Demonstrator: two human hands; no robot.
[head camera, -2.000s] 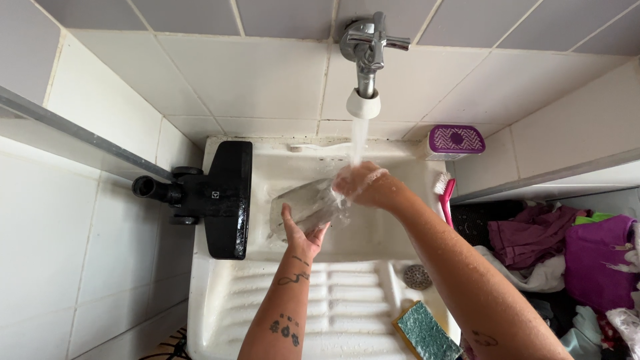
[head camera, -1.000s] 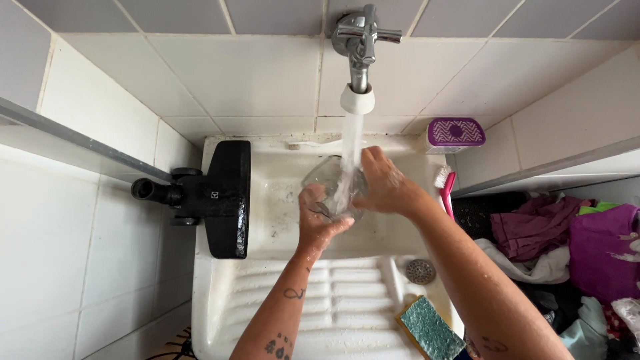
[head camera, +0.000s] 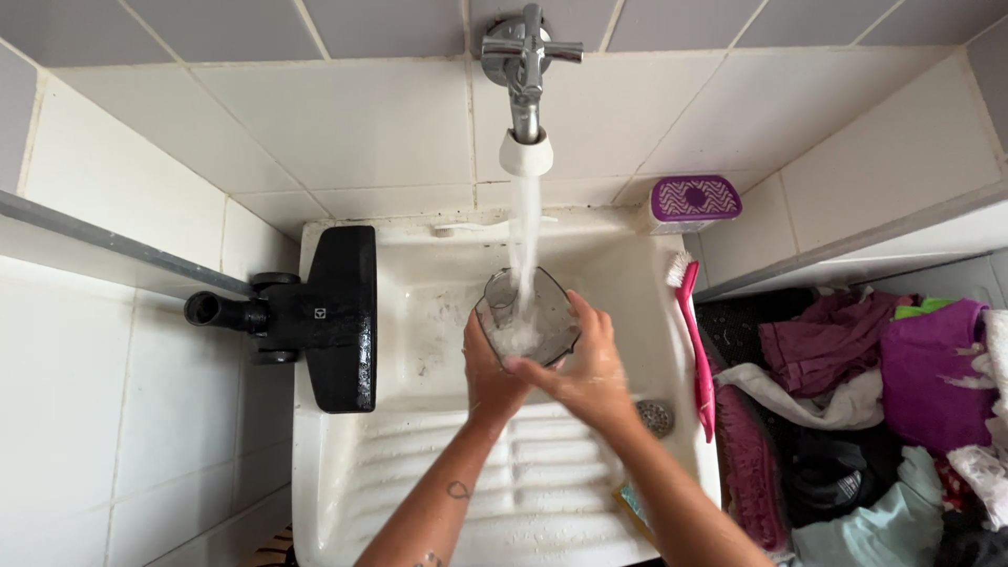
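Note:
A clear, smoky plastic container (head camera: 543, 315), perhaps a vacuum cleaner's dust cup, is held between both hands over the sink basin. Its open top faces up, and water from the chrome tap (head camera: 526, 75) with a white nozzle pours into it and froths inside. My left hand (head camera: 492, 370) grips the container's left side and underside. My right hand (head camera: 587, 370) holds its right side and near rim, thumb across the front. Parts of the left fingers are hidden beneath the container.
On the white sink's (head camera: 331, 488) left edge rests a black vacuum floor head (head camera: 342, 319). A pink-handled brush (head camera: 699, 354), purple-lidded box (head camera: 694, 198), white toothbrush (head camera: 480, 227), metal scourer (head camera: 654, 417) and partly hidden sponge (head camera: 634, 508) lie around it. Clothes (head camera: 937, 378) are heaped right.
The container, earlier tilted under the stream, is now upright with its opening up and water collecting in it. Both hands have shifted around it. My right forearm now covers much of the sponge.

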